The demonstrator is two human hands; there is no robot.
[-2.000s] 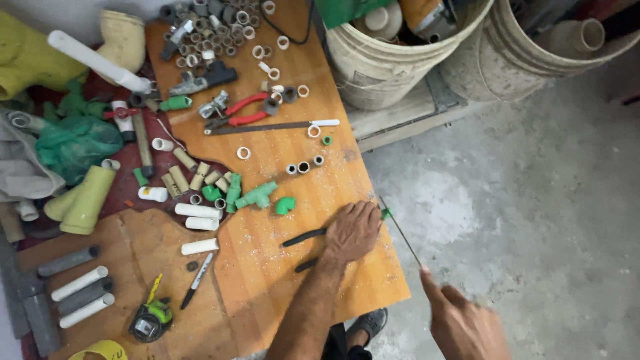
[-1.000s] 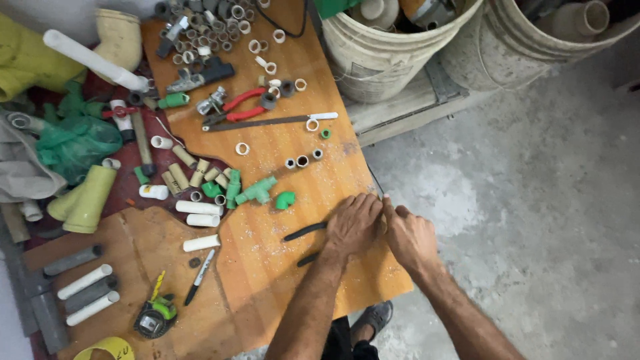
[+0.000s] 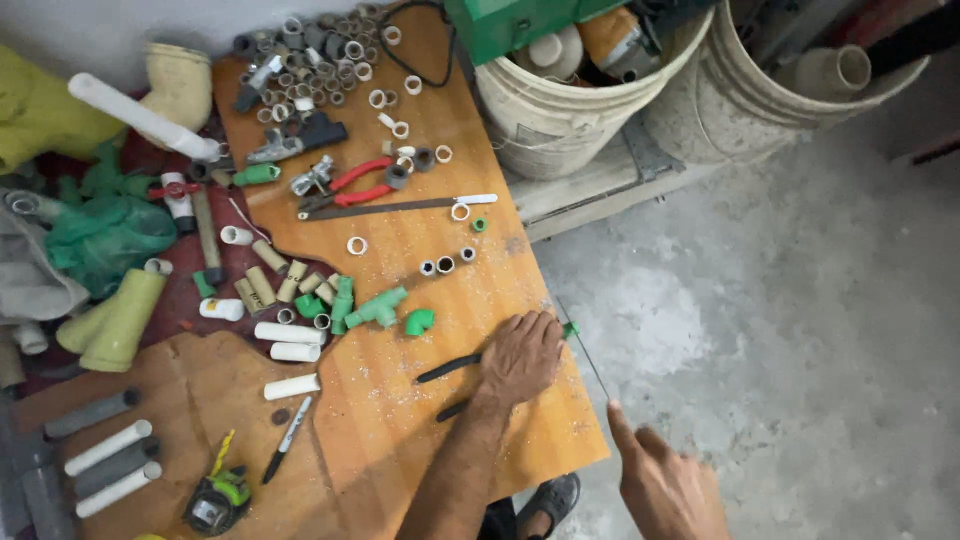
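My left hand (image 3: 523, 354) presses down at the table's right edge, over a tool whose two black handles (image 3: 448, 367) stick out on its left side. A small green pipe piece (image 3: 571, 329) juts past the edge beside my fingers. Across that piece runs a thin saw blade (image 3: 592, 360), seen nearly edge-on. My right hand (image 3: 664, 472), off the table over the floor, is closed at the blade's near end; its grip is hidden by the hand. Green plastic fittings, an elbow (image 3: 419, 322) and a tee (image 3: 379, 306), lie left of my left hand.
Red-handled pliers (image 3: 364, 180), a long flat blade (image 3: 382, 208) and many cut pipe rings lie farther back. White pipe lengths (image 3: 291, 386), a marker (image 3: 287, 440) and a tape measure (image 3: 217, 499) are at left. Buckets (image 3: 562, 120) stand beyond the right edge, above the concrete floor.
My right hand was close beside my left hand one second ago and is now drawn back toward the lower right, with more blade showing. My left hand stays in place.
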